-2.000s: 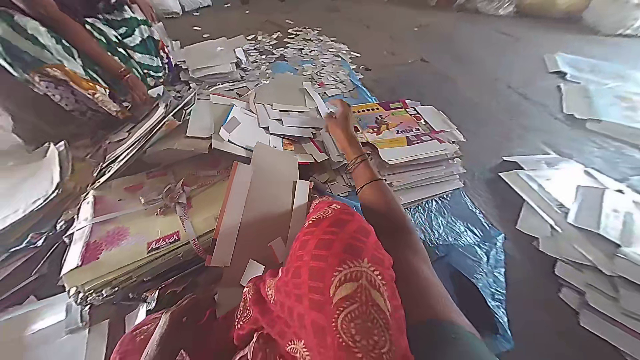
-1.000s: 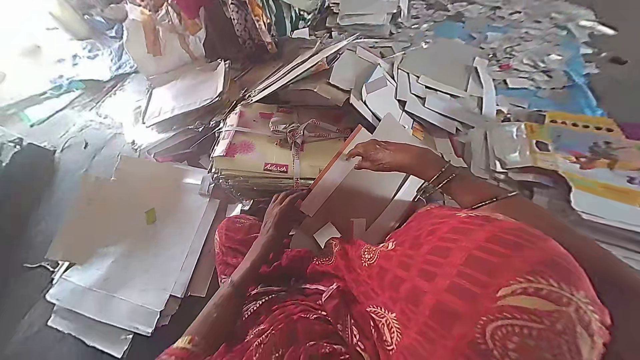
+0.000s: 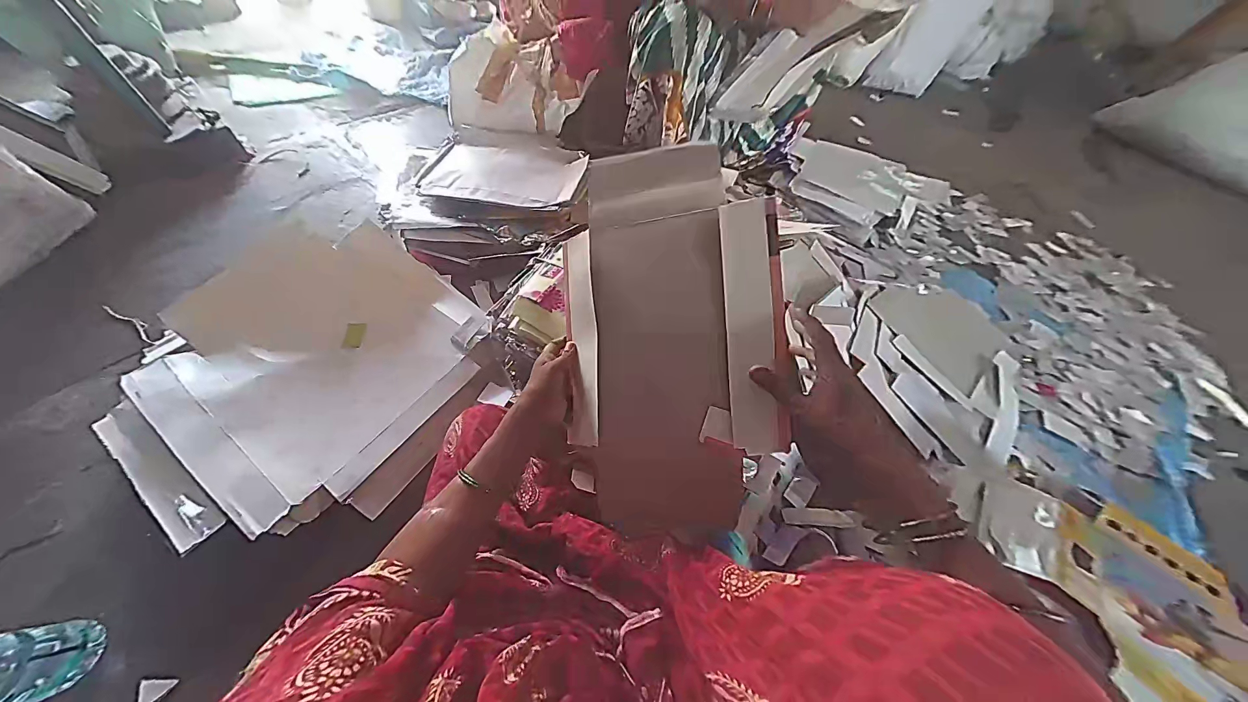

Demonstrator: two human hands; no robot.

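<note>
A partly folded sheet of grey-brown cardboard (image 3: 663, 322) stands up over my lap, its two side flaps turned in and its top flap creased. My left hand (image 3: 551, 390) grips its left edge near the lower corner. At the right edge, my right hand (image 3: 819, 390) has its thumb in front and its fingers spread, touching or very near the card; how firmly it holds is hard to tell. A small pale paper piece (image 3: 717, 424) lies against the card low on the right. Behind the card, a bundle with a pink print (image 3: 544, 292) is mostly hidden.
Large card sheets (image 3: 302, 419) lie stacked at the left. Paper scraps (image 3: 1072, 312) spread over the floor at the right, beside cut card pieces (image 3: 936, 341). A yellow printed stack (image 3: 1150, 565) sits at lower right. Another person in patterned cloth (image 3: 673, 68) is beyond a pile of sheets (image 3: 502, 175).
The cardboard has been raised upright between my hands, its side flaps standing inward. My right hand has moved from the card's upper part to its right edge. The view has swung.
</note>
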